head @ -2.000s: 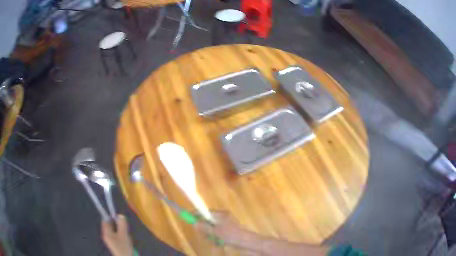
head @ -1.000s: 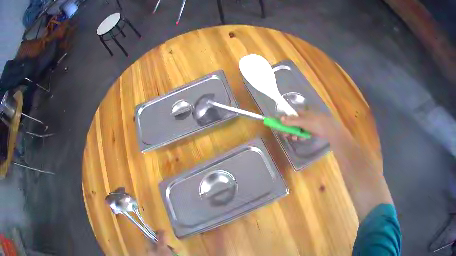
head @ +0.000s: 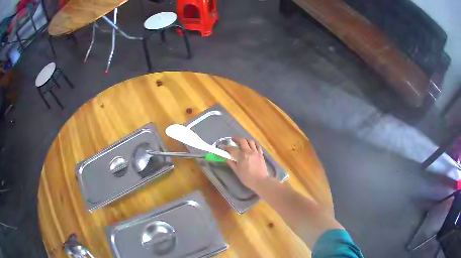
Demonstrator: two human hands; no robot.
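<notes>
My right hand (head: 248,162) is over the right-hand steel pan lid (head: 237,194), closed on the handle ends of a white rice paddle (head: 189,137) and a green-handled ladle (head: 177,154). The paddle's blade is over the far part of that lid. The ladle's bowl is over the left lid (head: 101,184), beside its knob. A third lid (head: 194,221) is nearer me. At the lower left edge, the steel bowls of other serving spoons (head: 76,248) show, cut off by the frame. My left hand is out of the picture.
The lids lie on a round wooden table (head: 273,118). Beyond it are white-topped stools (head: 160,20), a red plastic stool (head: 197,17) and another wooden table (head: 83,15). A long wooden bench (head: 364,43) is at the upper right. Dark legs of furniture stand at the right edge.
The view has shifted, so the lids sit further left and lower. My right hand has turned over the right lid, and the paddle now points more to the left. My left hand has left the picture.
</notes>
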